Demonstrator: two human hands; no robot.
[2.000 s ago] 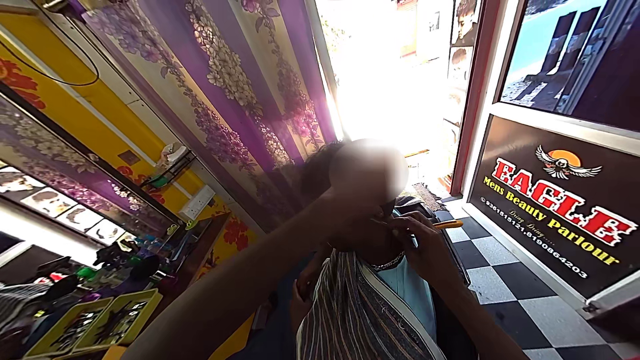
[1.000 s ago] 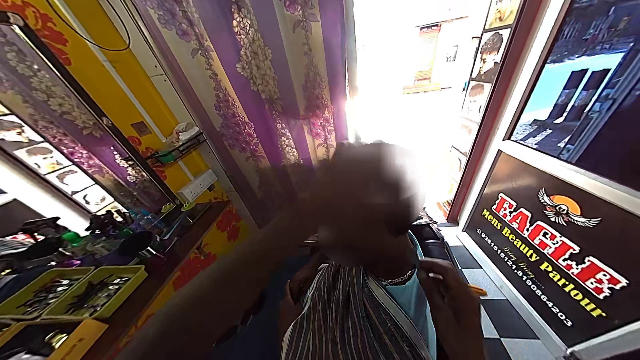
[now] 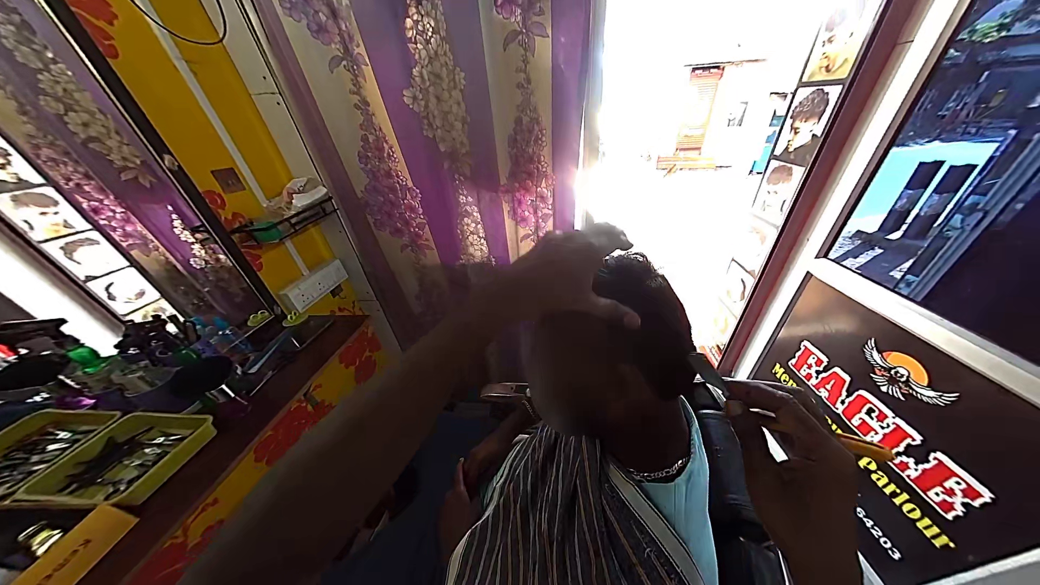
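A seated person's head (image 3: 650, 325) with dark hair is turned to one side in front of me. My left hand (image 3: 569, 280) rests on top of the head, thumb and fingers spread over the hair. My right hand (image 3: 788, 455) holds a straight razor, its blade (image 3: 708, 374) by the back of the head and its orange handle (image 3: 861, 447) sticking out past my fingers. A striped barber's cape (image 3: 552, 520) lies over the person's chest, above a light blue shirt (image 3: 691, 504). A chain shows at the neck.
To the left, a counter (image 3: 171, 528) holds yellow-green trays (image 3: 154, 479) of metal tools, bottles and a small box (image 3: 85, 544). A black chair back (image 3: 727, 463) stands behind the person. A floral curtain (image 3: 455, 122) hangs ahead, and a glass door panel (image 3: 918, 325) is at the right.
The person's head has turned, and more of its hair side now shows. My left hand has shifted onto the hair. My right hand has risen, bringing the blade beside the back of the head.
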